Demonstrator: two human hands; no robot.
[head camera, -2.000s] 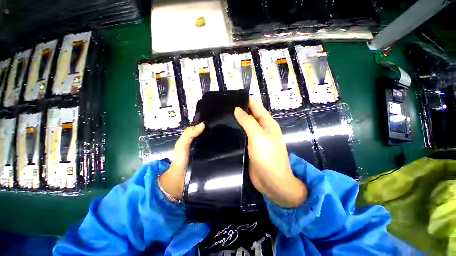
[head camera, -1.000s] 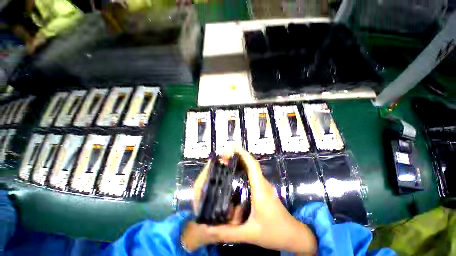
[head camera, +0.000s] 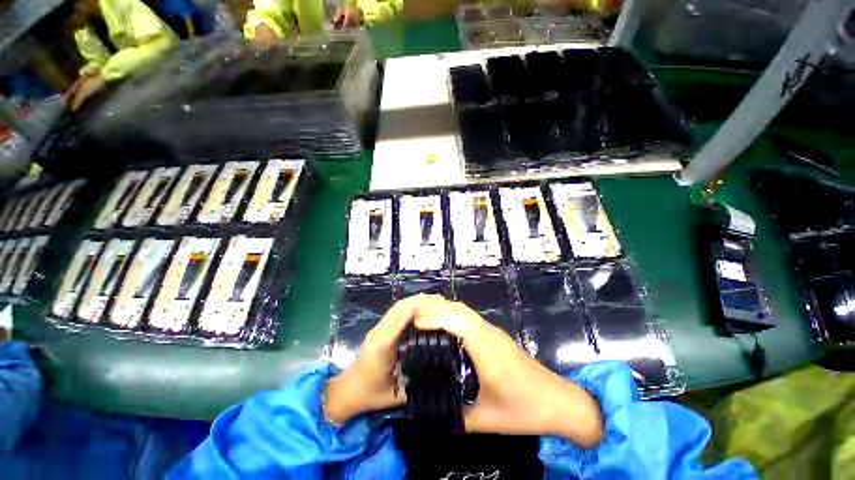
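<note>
My left hand (head camera: 367, 380) and my right hand (head camera: 511, 380) hold a stack of several phone screens (head camera: 431, 375) between them, close to my body. The stack shows edge-on as dark parallel layers, and my fingers meet over its far end. Beyond and partly under my hands lies a plastic tray (head camera: 647, 323). Its far row holds white face-down screens (head camera: 476, 228) with dark flex cables. Its near row shows glossy black rectangles (head camera: 609, 298), partly hidden by my hands.
Trays of face-down screens (head camera: 236, 284) stand at left, with a tall translucent tray stack (head camera: 234, 103) behind. Black trays (head camera: 562, 112) lie on a white board (head camera: 412, 141). A dark test device (head camera: 739, 289) and a grey post (head camera: 764, 103) are at right. Yellow sleeves show around the bench.
The slab seen broad-side two seconds ago now shows as a stack seen edge-on. Since one second ago my hands have closed around its far end and it stands straighter. The view has tipped up.
</note>
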